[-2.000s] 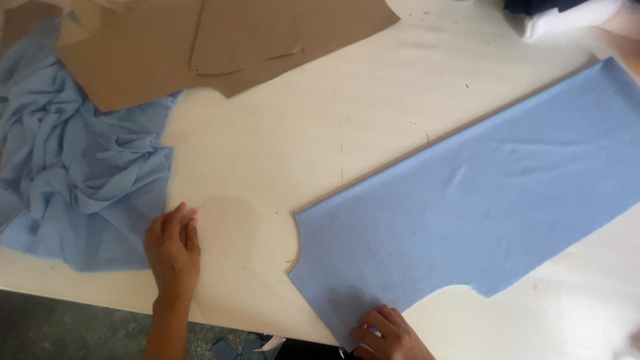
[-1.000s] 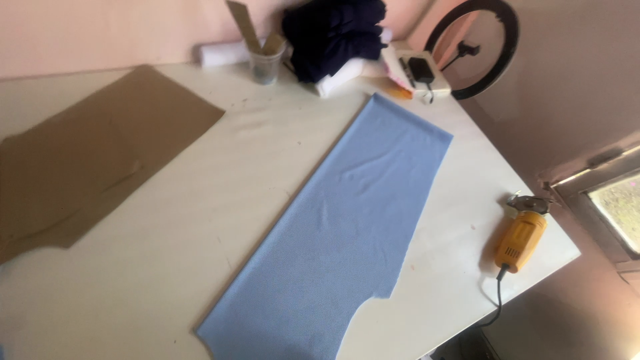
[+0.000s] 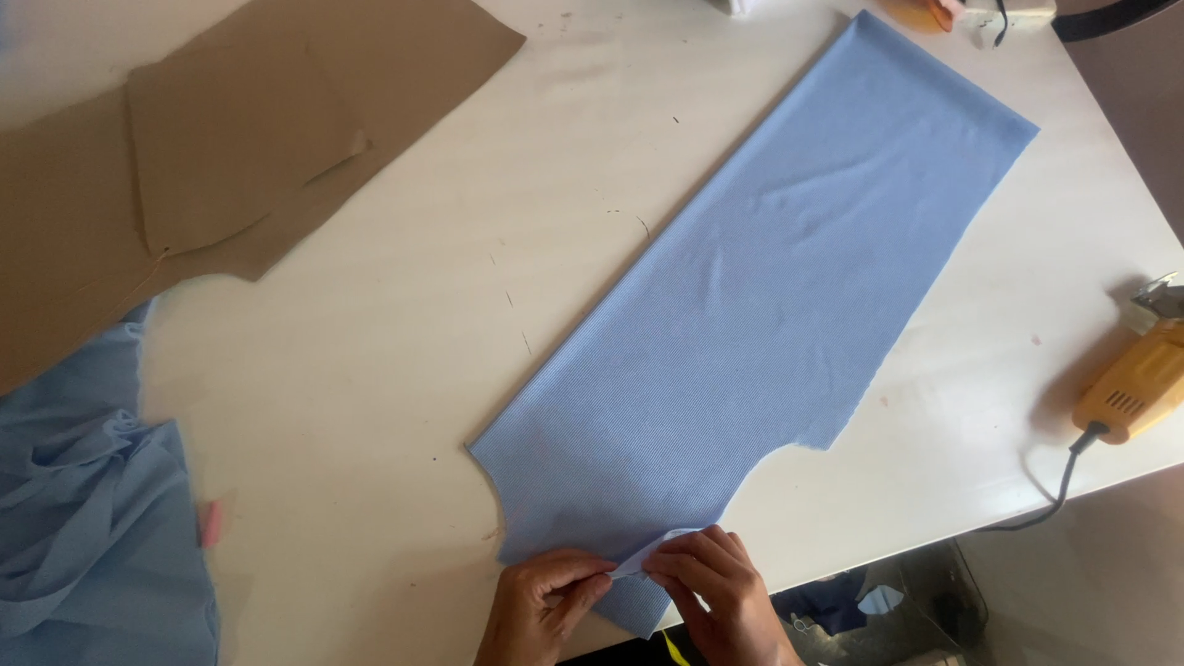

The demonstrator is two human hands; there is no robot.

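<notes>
A cut piece of light blue fabric (image 3: 731,305), folded along its long left side, lies diagonally on the white table (image 3: 370,388). At its near end my left hand (image 3: 546,601) pinches a raised bit of the fabric's edge between thumb and finger. Close beside it, on the right, my right hand (image 3: 708,587) pinches the same lifted, paler bit. The fabric's near corner hangs just below both hands. Part of the pinched edge is hidden by my fingers.
Brown paper patterns (image 3: 250,139) lie at the upper left, above crumpled blue fabric (image 3: 92,518) with a small pink piece (image 3: 211,524) beside it. An orange corded electric cutter (image 3: 1133,379) rests at the right edge. Scraps (image 3: 832,601) lie below the table.
Two seconds ago my left hand was by the crumpled fabric; now it is at the near end of the cut piece with my right hand. The view has swung away and back.
</notes>
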